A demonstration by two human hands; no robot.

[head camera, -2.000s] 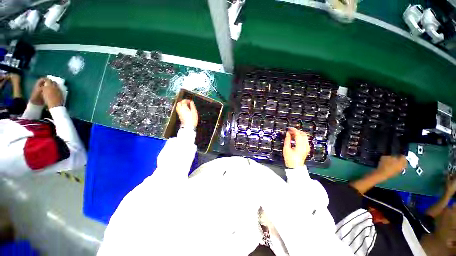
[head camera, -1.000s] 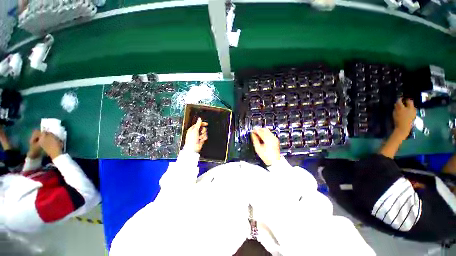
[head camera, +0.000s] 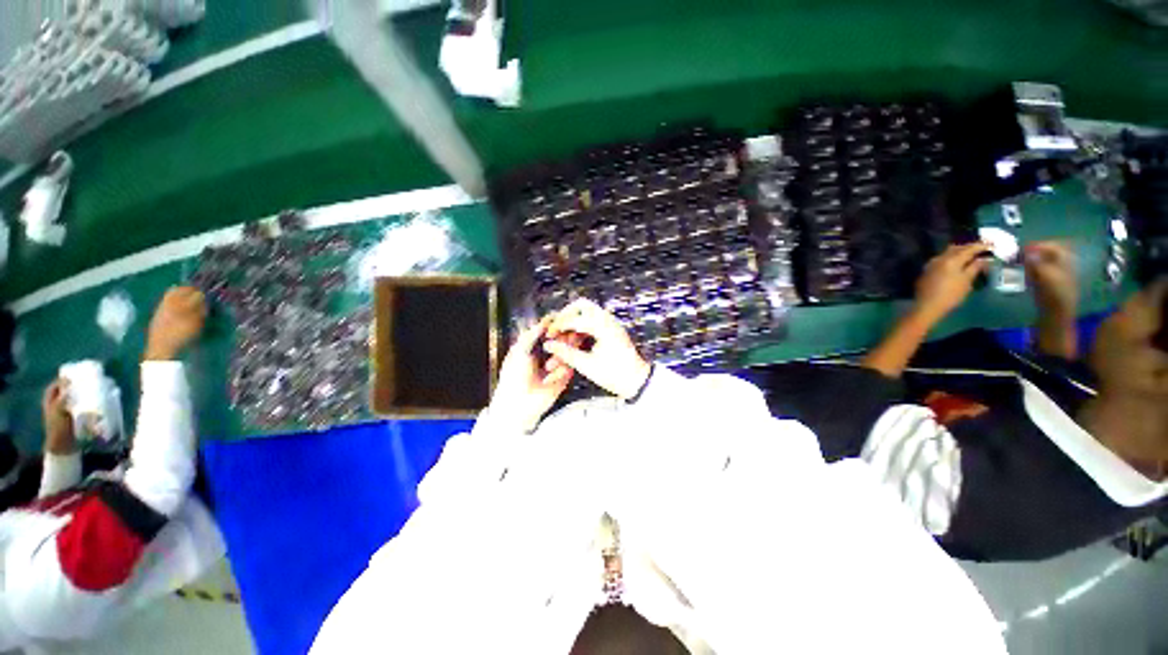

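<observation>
My left hand (head camera: pixel 525 374) and my right hand (head camera: pixel 600 348) meet at the near left corner of the large black blister tray (head camera: pixel 640 243). Their fingertips are together around something tiny and dark; what it is and which hand grips it cannot be made out. The tray holds rows of small dark modules with shiny parts. The open parts box (head camera: pixel 436 412), with a tan rim and dark inside, stands just left of my hands.
Loose wired modules (head camera: pixel 301 339) lie heaped left of the box, with a white cable bundle (head camera: pixel 410 243) behind. A second black tray (head camera: pixel 871 192) lies right, past small clear parts (head camera: pixel 772 205). Neighbours' hands work at both sides. A grey post (head camera: pixel 410 96) stands behind; a blue bin (head camera: pixel 308 512) is below.
My left hand has left the parts box and my right hand has moved in to meet it. The left neighbour's hand now reaches to the heap. The view has turned.
</observation>
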